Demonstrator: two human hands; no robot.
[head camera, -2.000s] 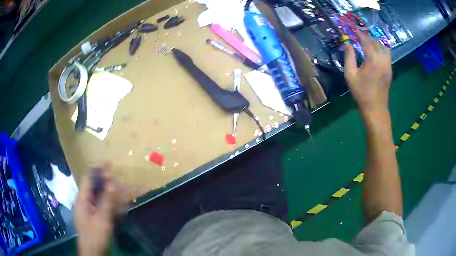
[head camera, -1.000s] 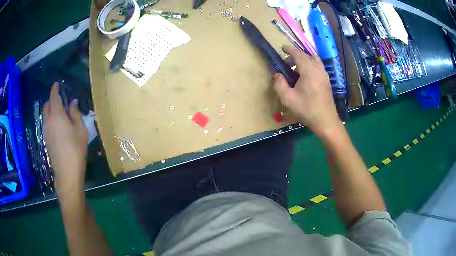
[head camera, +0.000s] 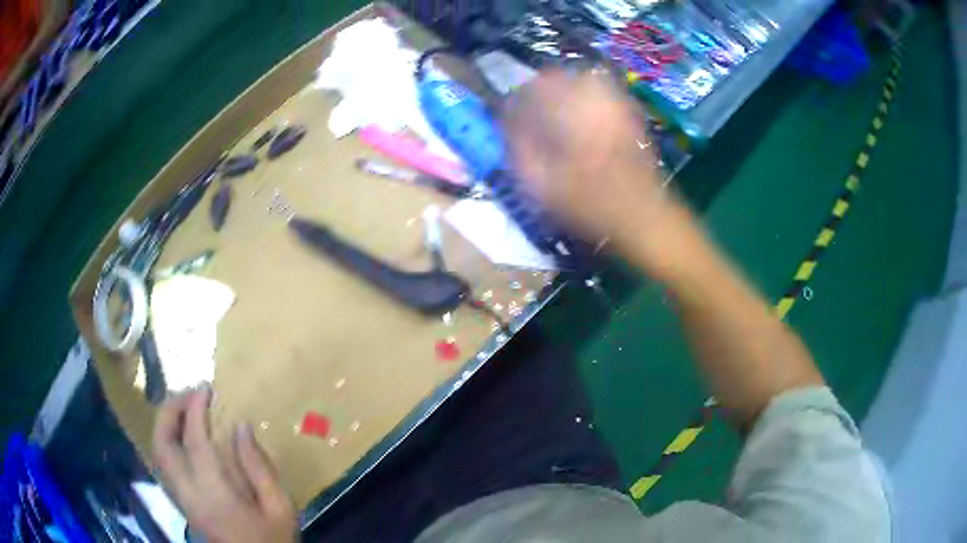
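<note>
A black handpiece (head camera: 376, 270) lies in the cardboard tray (head camera: 276, 339), its thin end towards the lower right. The blue electric tool (head camera: 462, 119) lies at the tray's right side. My right hand (head camera: 583, 159) is blurred and over or beside the blue tool; its fingertips and anything in them cannot be made out. My left hand (head camera: 225, 467) is at the tray's near left edge, fingers spread, with nothing visible in it.
Two red squares (head camera: 315, 424), a tape roll (head camera: 121, 308), white paper (head camera: 189, 329), a pink pen (head camera: 408, 152) and small dark shells (head camera: 284, 142) are in the tray. Hand tools (head camera: 732, 42) lie beyond it. A blue crate (head camera: 37, 493) is at lower left.
My right hand has left the black handpiece and moved to the blue tool. My left hand has moved from left of the tray onto its near left edge. The view has shifted.
</note>
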